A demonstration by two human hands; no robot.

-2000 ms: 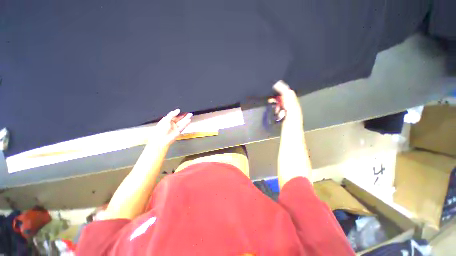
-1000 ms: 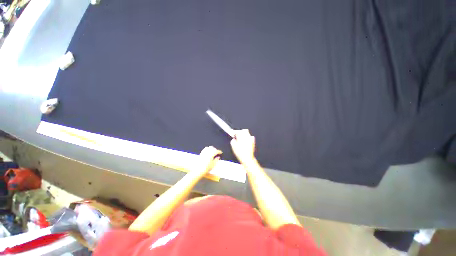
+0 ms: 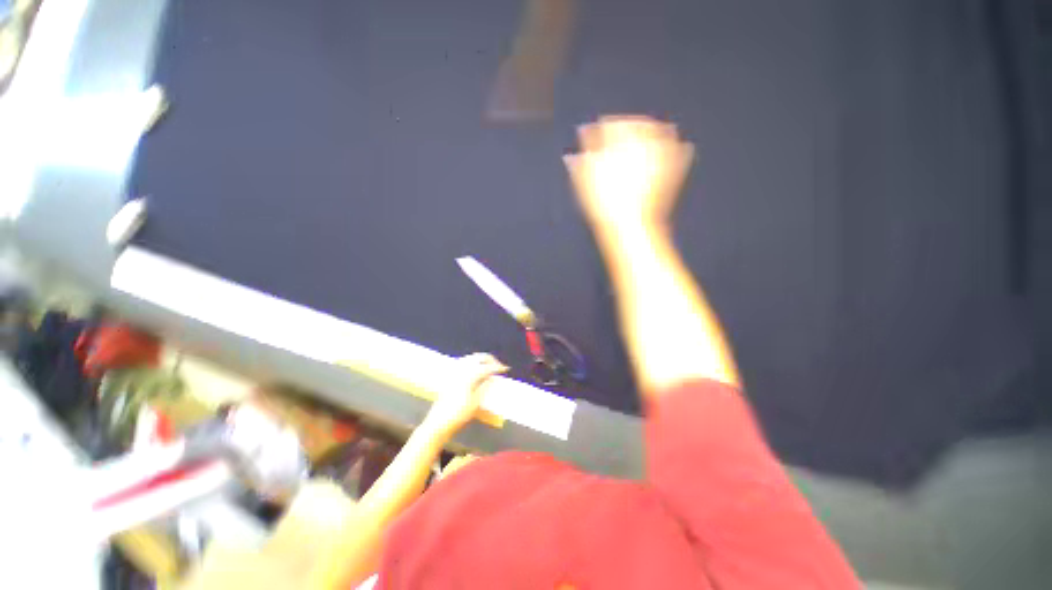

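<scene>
Dark navy fabric (image 3: 346,161) covers most of the table. Shears (image 3: 498,290) with a pale blade and red and dark handles lie on it, blade pointing up and left, touched by neither hand. My left hand (image 3: 471,378) is at the near fabric edge, over the white paper strip (image 3: 288,328); I cannot tell whether its fingers grip the cloth. A yellow stick (image 3: 392,378) shows along the strip, partly under my hand. My right hand (image 3: 632,161) is over the fabric beyond the shears, blurred, its fingers unclear.
A brownish, blurred long shape (image 3: 533,69) reaches in over the fabric from the top; I cannot tell what it is. Pale weights (image 3: 127,221) sit along the left fabric edge. The grey table edge (image 3: 992,496) shows at right. Blurred clutter stands below left.
My right hand has let go of the shears and moved up and forward. The shears now lie on the fabric. The brownish shape has appeared at the top. The view has shifted.
</scene>
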